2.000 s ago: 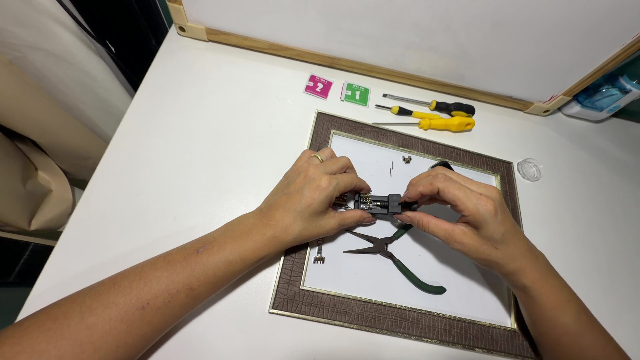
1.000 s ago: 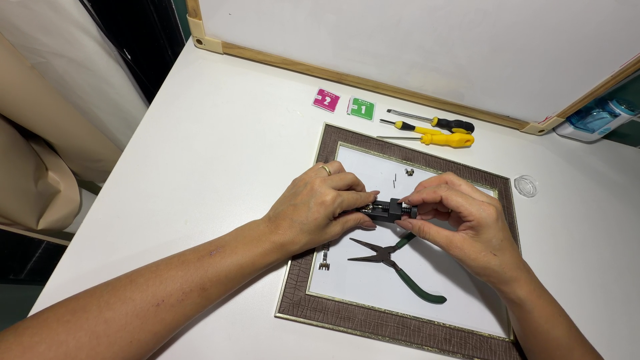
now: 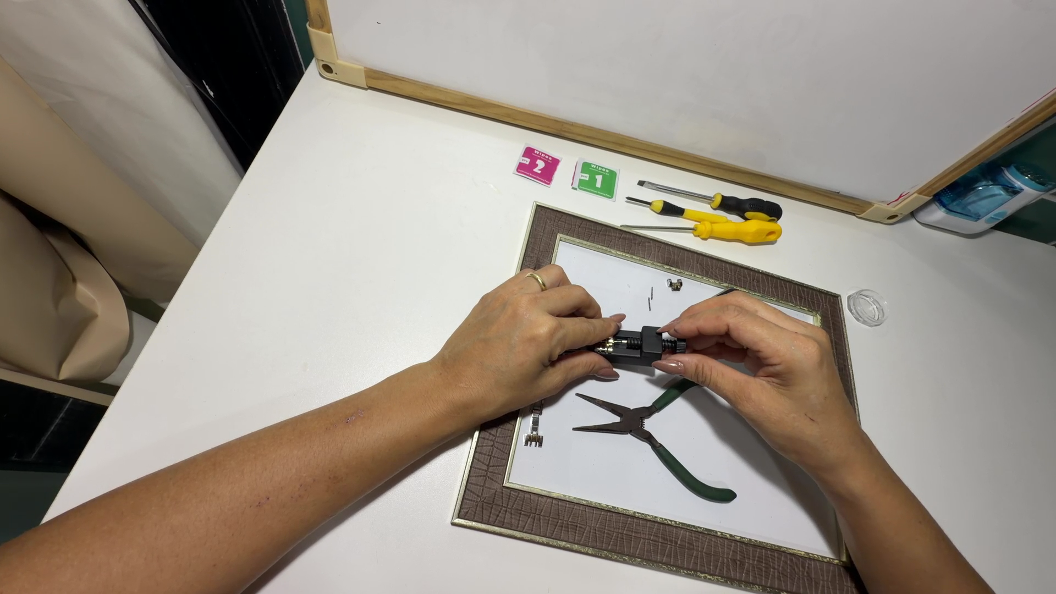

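Between my two hands is a black watch-band link remover with a threaded screw and a metal link piece in its channel. My left hand grips its left end between thumb and fingers, hiding that end. Thumb and fingers of my right hand hold its right part beside the knurled knob. Below lie open needle-nose pliers with green handles. A piece of metal watch band lies partly under my left hand. Thin pins and a small metal link lie above the tool.
A brown textured frame with a white inside surrounds the work. Beyond it lie a pink packet, a green packet and several screwdrivers. A small clear round dish sits at right. A wood-edged whiteboard stands behind.
Both hands stay on the black tool. My right fingers have shifted a little on its right part, and the knob shows more plainly now.
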